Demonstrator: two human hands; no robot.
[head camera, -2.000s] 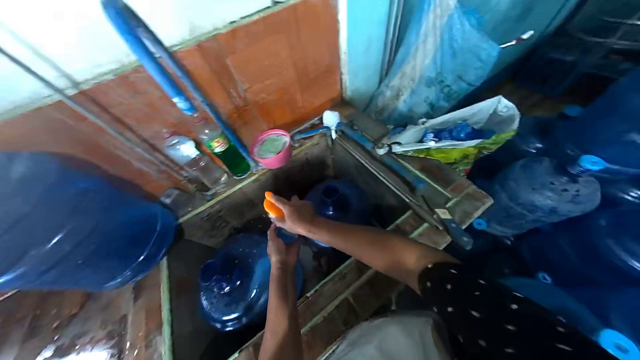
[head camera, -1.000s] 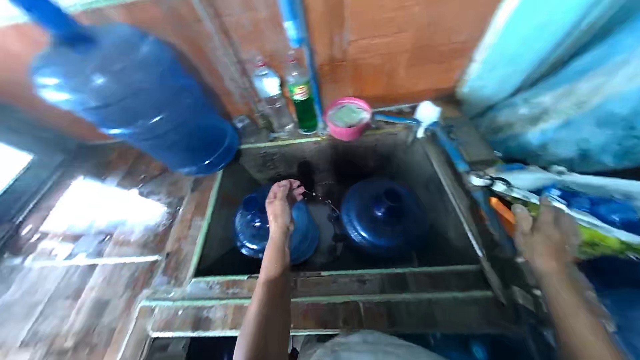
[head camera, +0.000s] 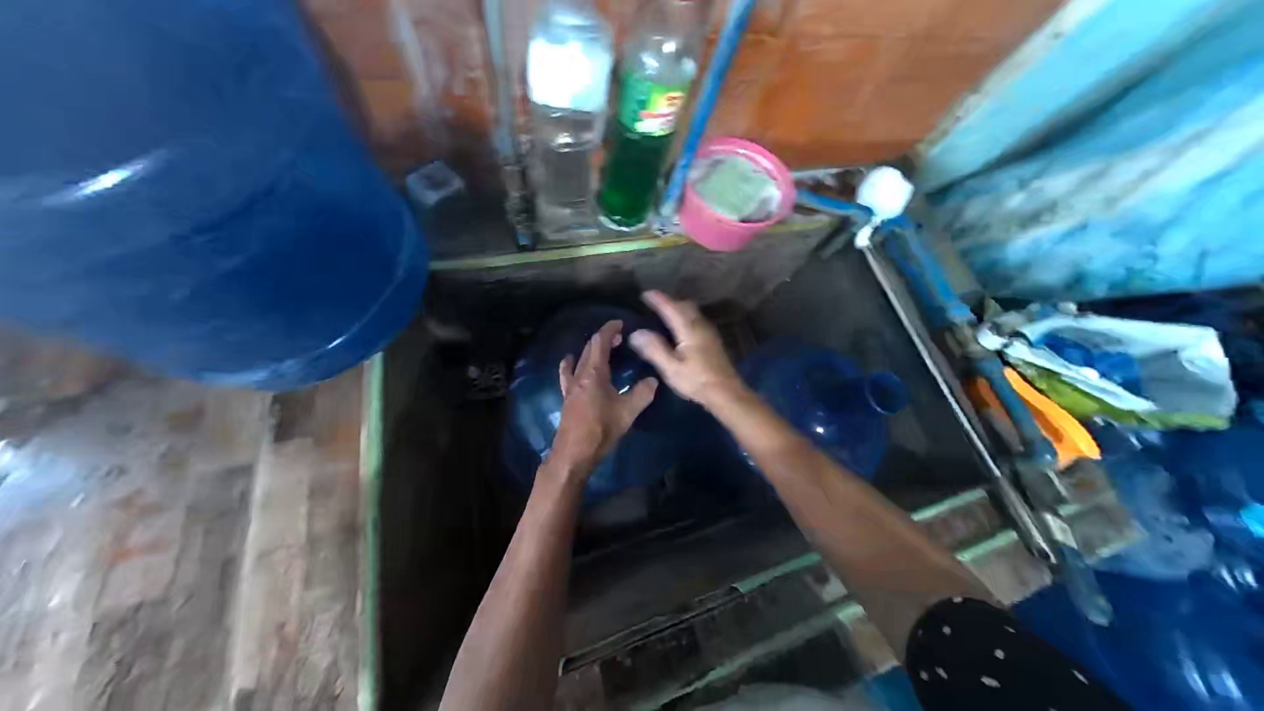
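Observation:
My left hand (head camera: 596,395), fingers spread, is over a large blue plastic water jug (head camera: 538,400) in a dark basin. My right hand (head camera: 688,357) is also open with nothing in it, just right of the left hand and over the same jug. Both hands are near its top; contact cannot be told. A second blue water jug (head camera: 825,410) lies to the right in the basin, its round mouth facing right. The orange tool (head camera: 1057,420) rests beyond the basin's right wall, by the pipes, away from both hands.
A big blue container (head camera: 207,197) stands on the left ledge. Behind the basin are a clear bottle (head camera: 568,128), a bottle of green liquid (head camera: 640,148) and a pink tub (head camera: 726,207). Blue pipes (head camera: 928,272) run along the right wall, beside an open bag (head camera: 1165,360) and more blue jugs.
The orange thing was in my right hand two seconds ago and is now beside the basin. My right hand has come back from the right side to the left jug. The right jug now tilts over.

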